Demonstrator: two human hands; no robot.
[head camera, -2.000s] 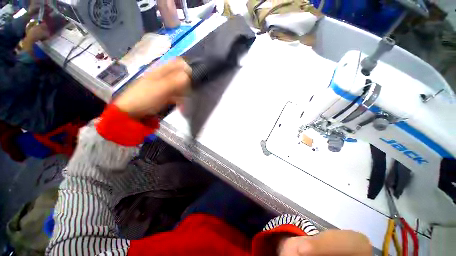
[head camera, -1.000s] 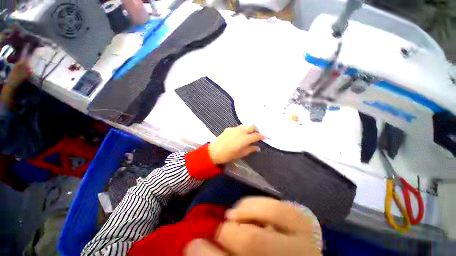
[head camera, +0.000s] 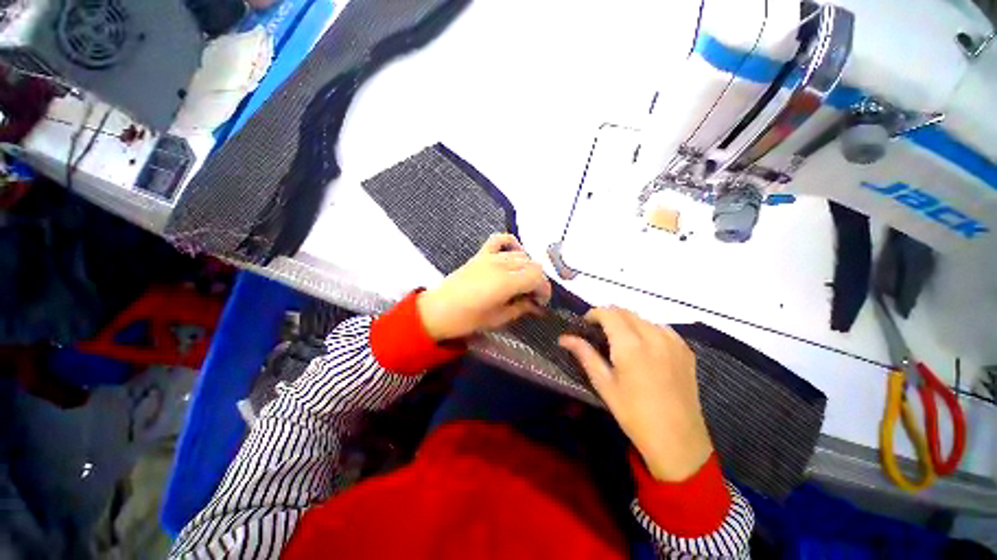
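Observation:
A long dark fine-check cut panel (head camera: 760, 410) lies across the table's front edge, its far edge curved and darker. My left hand (head camera: 492, 287) grips the panel's middle at its curved edge, fingertips bent onto the cloth. My right hand (head camera: 645, 377) holds the same panel just to the right, thumb and fingers pinching the edge. The two hands are close but apart. The panel's left end lies flat on the table; its right end hangs partly over the front edge. The white sewing machine's presser foot area (head camera: 700, 191) stands beyond my right hand, with no cloth under it.
A stack of dark curved panels (head camera: 273, 131) lies at the left. Scissors with yellow and red handles (head camera: 913, 410) lie at the right, near small dark cut pieces (head camera: 851, 263). A blue bin (head camera: 208, 399) is below the table edge. Another machine (head camera: 104, 49) stands at upper left.
My left hand first reached over the stack, then came to the single panel, now laid across the front edge. My right hand has moved up from near my body and taken hold of it.

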